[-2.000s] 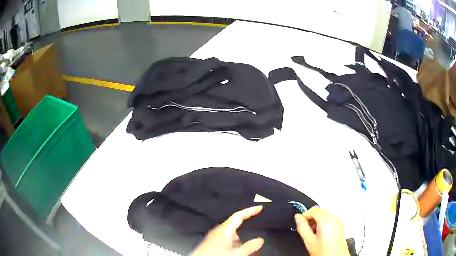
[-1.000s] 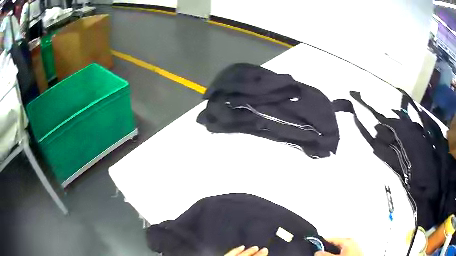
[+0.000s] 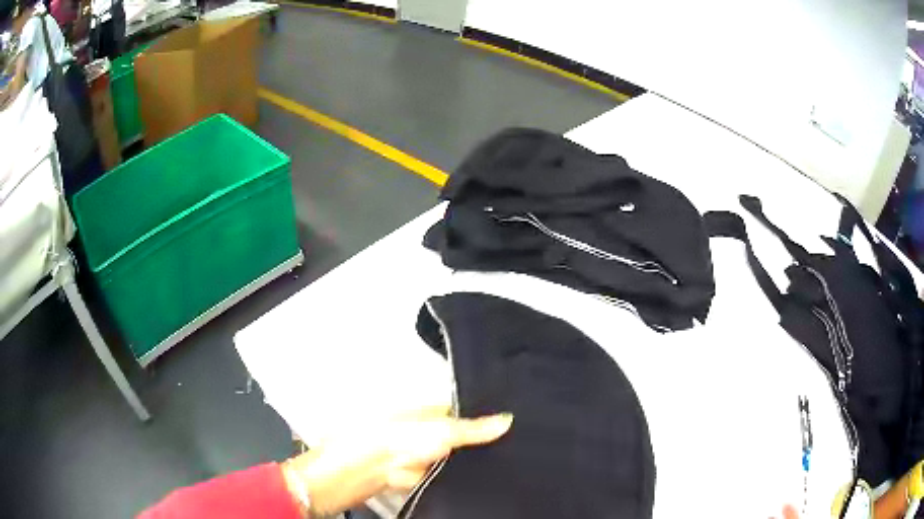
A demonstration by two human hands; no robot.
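My left hand (image 3: pixel 405 451) grips the edge of a black half-moon bag (image 3: pixel 547 405) near its pale zipper line, thumb on top of the fabric. The bag stands partly raised above the front of the white table, its lower part cut off by the picture's bottom edge. My right hand (image 3: pixel 788 513) shows only as a small blurred bit of fingers at the bottom edge, right of the bag; what it does cannot be told. Thread snips (image 3: pixel 804 426) with a blue part lie on the table at the right.
Stacked black bags (image 3: pixel 578 218) lie at the table's rear. More black bags and straps (image 3: pixel 871 324) are heaped at right, near an orange cylinder (image 3: pixel 898 499). A green crate (image 3: pixel 193 223) on a wheeled base and a cardboard box (image 3: pixel 203 81) stand on the floor at left.
The view has swung left. The bag has been lifted and turned, so its label and blue mark no longer show. My left hand now grips its zipper edge; my right hand has left the bag.
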